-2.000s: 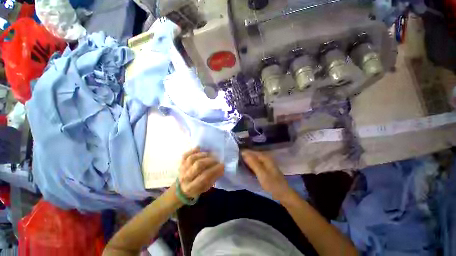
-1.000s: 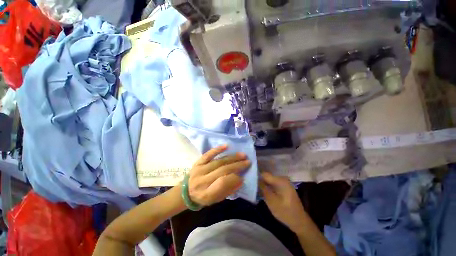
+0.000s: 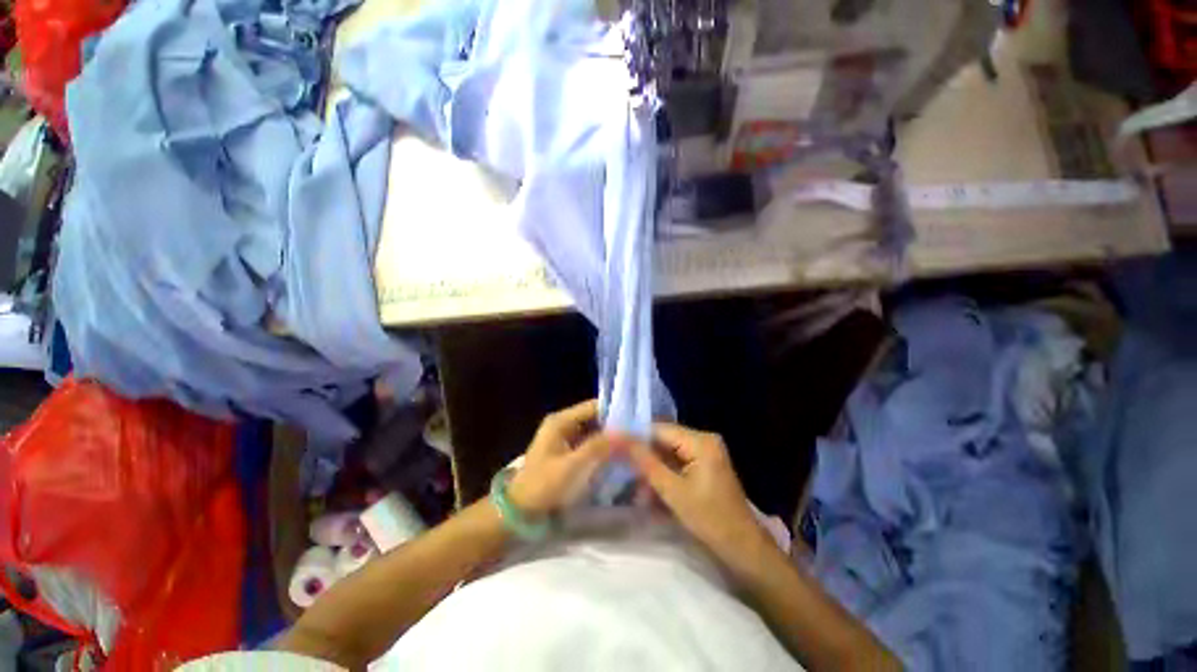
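Note:
A light blue garment piece [image 3: 625, 250] hangs from the needle area [image 3: 643, 59] over the table's front edge, gathered into a narrow fold. My left hand [image 3: 567, 460], with a green bangle at the wrist, grips its lower end above my lap. My right hand [image 3: 689, 475] grips the same end, close beside the left. The fingertips are slightly blurred, and what lies between them cannot be told. A large crumpled light blue pile [image 3: 171, 223] lies left of the machine.
A white printed label strip [image 3: 1011, 194] lies on the table [image 3: 788, 263] at right. Blue pieces [image 3: 971, 486] fill a box at lower right. A red plastic bag [image 3: 138, 492] and thread cones [image 3: 315, 574] are at lower left. Grey lint [image 3: 890, 210] hangs by the strip.
Both hands have moved from the table edge down toward my lap, drawing the garment piece into a hanging fold. The view has tilted down, so the red badge and knobs are out of view.

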